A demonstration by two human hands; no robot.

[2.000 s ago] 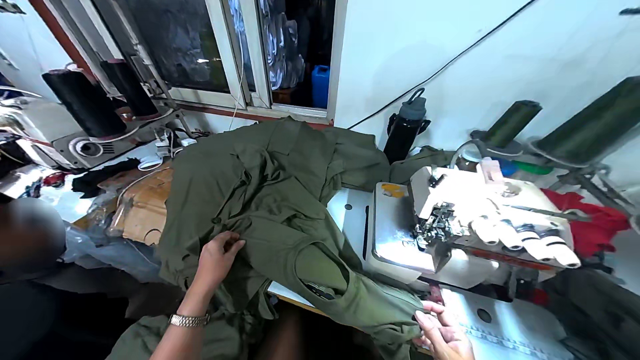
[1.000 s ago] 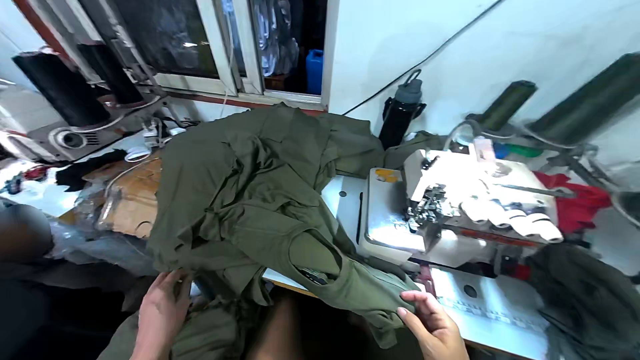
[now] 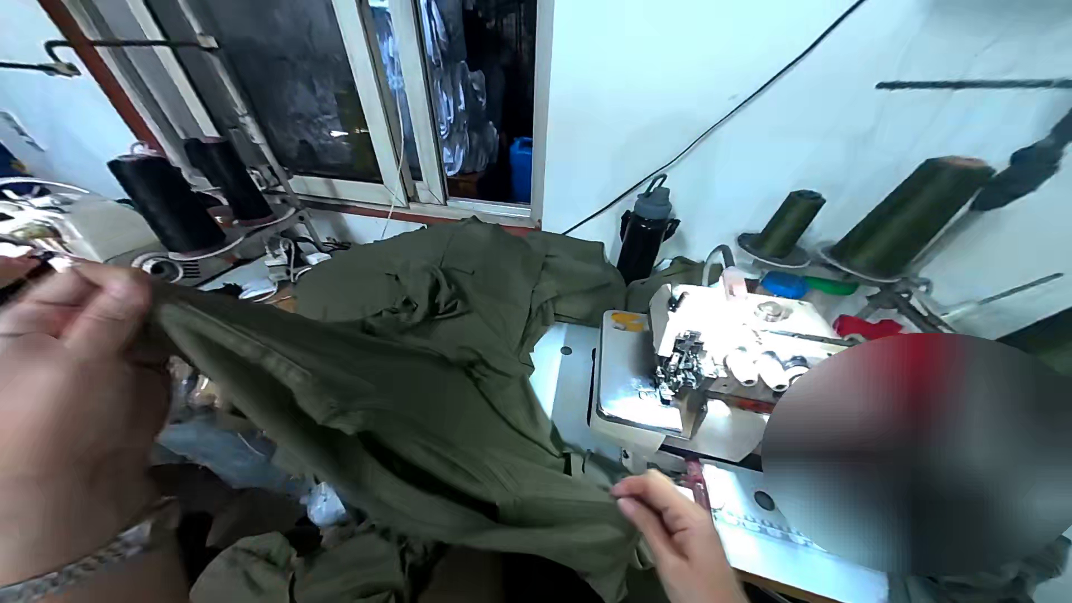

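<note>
An olive-green fabric garment [image 3: 435, 435] is stretched between my two hands. My left hand [image 3: 75, 377], raised close to the camera at the left edge and wearing a metal bracelet or watch band, pinches one end of it. At lower centre-right, my right hand [image 3: 678, 528] grips the other end between thumb and fingers, in front of the sewing table. More olive-green cloth [image 3: 494, 276] lies heaped behind the stretched part. To the right of it stands an overlock sewing machine [image 3: 729, 343] with its lamp-lit looper area near the cloth.
Olive thread cones [image 3: 909, 218] stand behind the machine, and black thread cones [image 3: 167, 201] at the left. A dark bottle [image 3: 646, 230] stands by the wall. A plastic bag [image 3: 226, 452] lies at lower left. A blurred round patch hides the lower right.
My left hand has risen from the lower left towards the camera, lifting and stretching the garment. My right hand still holds the cloth near the table's front.
</note>
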